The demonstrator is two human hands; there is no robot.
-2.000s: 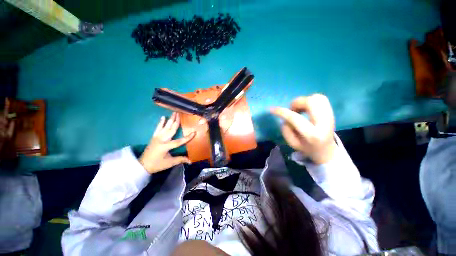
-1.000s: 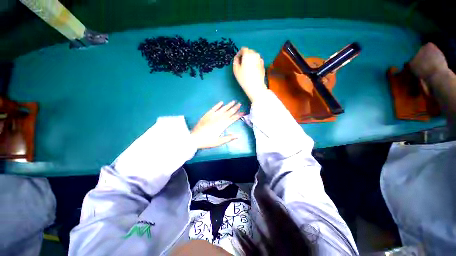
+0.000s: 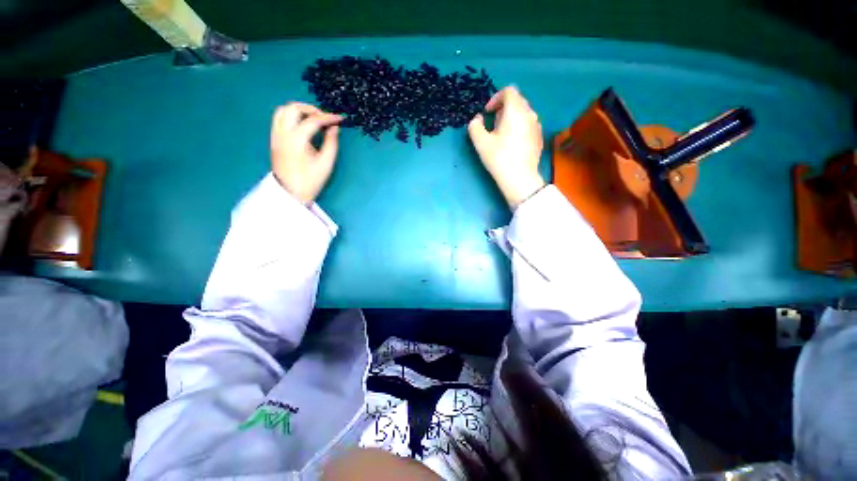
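A loose pile of small black parts [image 3: 399, 96] lies at the far side of the teal bench. My left hand [image 3: 303, 150] is at the pile's left end, thumb and fingertips close together by a dark part at the pile's edge; a firm hold cannot be made out. My right hand [image 3: 508, 141] is at the pile's right end with fingers bent; whether it holds a part cannot be seen. The black three-leg assembly [image 3: 662, 169] sits on its orange jig [image 3: 601, 183] to the right of my right hand.
Neighbouring orange jigs stand at the far left [image 3: 70, 214] and far right [image 3: 829, 218]. A person's hand [image 3: 11, 193] is at the left jig. Pale sleeves show at both lower edges. A post with a dark foot [image 3: 214, 47] stands at the back left.
The jig with the assembly went from in front of me to the right side. My left hand has moved from the bench's near part up to the pile. My right hand stays at the pile's right end.
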